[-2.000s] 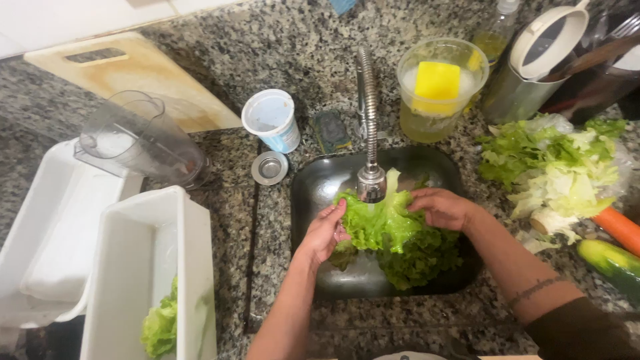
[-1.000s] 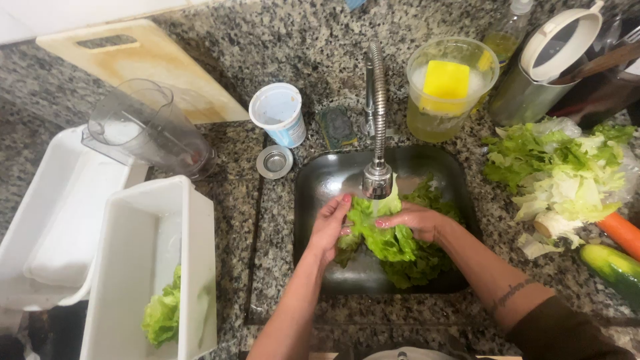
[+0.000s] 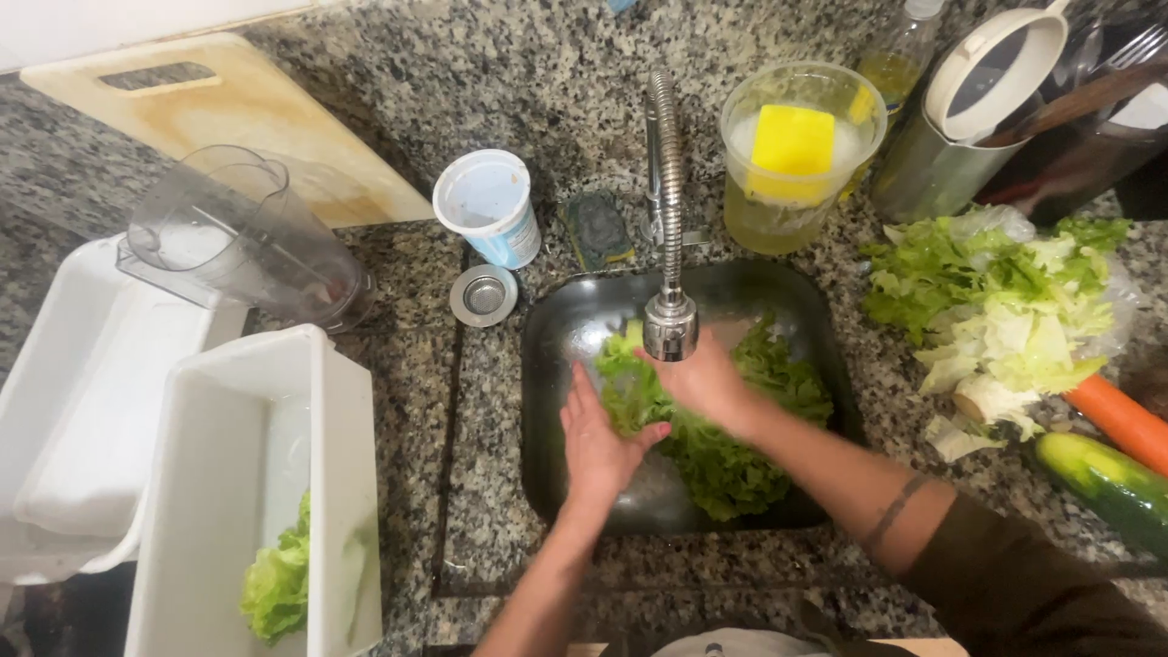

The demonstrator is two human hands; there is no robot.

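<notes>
Lettuce leaves (image 3: pixel 730 465) lie in a dark metal sink (image 3: pixel 557 484) under the spout of a flexible metal faucet (image 3: pixel 671 324). My left hand (image 3: pixel 598 443) is in the sink at the left edge of the leaves, its fingers spread and its thumb pointing right against the green. Partly behind the spout, my right hand (image 3: pixel 707 383) reaches over the leaves; its fingertips are blurred and partly hidden, so whether it grips a leaf cannot be told. A white rectangular bin (image 3: pixel 342 474) on the left holds a piece of lettuce (image 3: pixel 278 584).
Left stand another white bin (image 3: pixel 82 411), a clear blender jar (image 3: pixel 246 246) and a cutting board (image 3: pixel 274 119). Behind the sink are a plastic cup (image 3: pixel 484 205), a strainer (image 3: pixel 484 295), a sponge (image 3: pixel 598 228) and a tub (image 3: pixel 776 219). Right: more lettuce (image 3: pixel 1013 310), a carrot (image 3: pixel 1118 420), a zucchini (image 3: pixel 1104 484).
The leaf that was held up between both hands under the faucet is no longer raised. My hands have moved apart and lower into the sink, the left one now with fingers spread.
</notes>
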